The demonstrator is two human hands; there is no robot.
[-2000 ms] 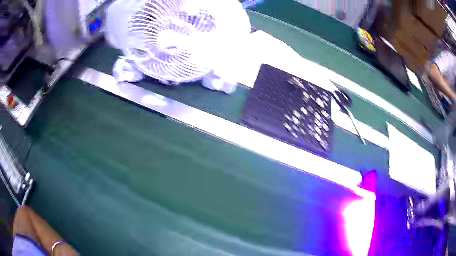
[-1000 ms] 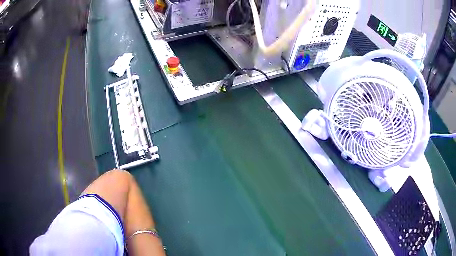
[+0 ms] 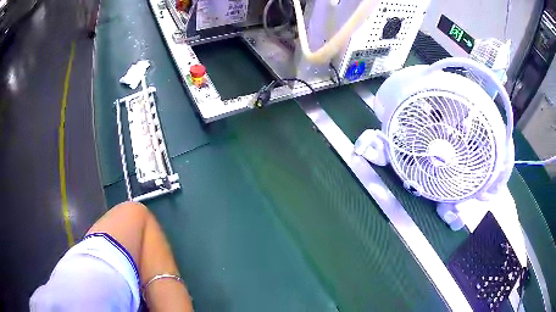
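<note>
A white-silver clamping fixture (image 3: 145,141) with a row of clips lies on the green conveyor surface (image 3: 244,231) at the left. A bare bent forearm with a bracelet and a white sleeve with a dark-striped cuff comes in at the lower left, its elbow just below the fixture. The forearm runs down out of the bottom edge, so its hand is cut off. The other hand is not in the picture. A black parts tray (image 3: 481,259) with small shiny pieces lies at the lower right.
A white desk fan (image 3: 442,146) stands at the right beside a long metal rail (image 3: 378,189). A machine with a pale hose and a red emergency stop button (image 3: 197,73) stands at the top. A crumpled wipe (image 3: 135,74) lies above the fixture. Grey floor with a yellow line runs along the left.
The view has swung left, away from the glaring purple light and toward the fixture and machine. In the last second it has shifted only slightly; the arm keeps its bent pose.
</note>
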